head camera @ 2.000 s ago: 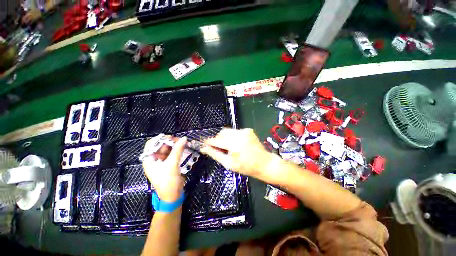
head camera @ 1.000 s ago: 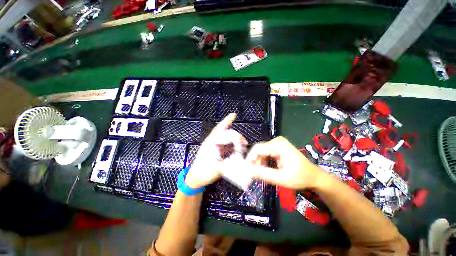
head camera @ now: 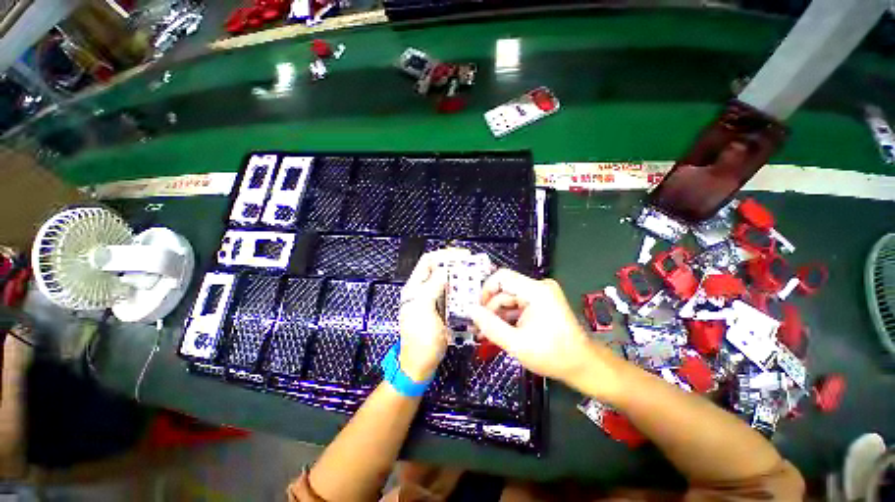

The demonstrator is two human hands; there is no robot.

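My left hand (head camera: pixel 426 306), with a blue wristband, holds a pale rectangular plate (head camera: pixel 465 286) with small holes upright over the black tray (head camera: pixel 345 257). My right hand (head camera: pixel 530 319) is at the plate's right edge, its fingertips touching it. A small red piece (head camera: pixel 488 350) shows just below my right fingers; whether it is held is unclear. Several white housing shells (head camera: pixel 208 314) with dark cutouts lie in the tray's left pockets. The tray's other pockets show dark, textured surfaces.
Right of the tray is a pile of red, white and silver parts (head camera: pixel 751 331). A dark reddish-brown rectangle on a pale post (head camera: pixel 819 54) stands above it. A white fan (head camera: pixel 83 257) is left, a green fan (head camera: pixel 883 284) far right. The green conveyor (head camera: pixel 363 113) carries scattered units.
The view has shifted since the earliest frame. The plate, blurred and tilted a second ago, is now upright between my hands. A red piece now shows below my right fingers.
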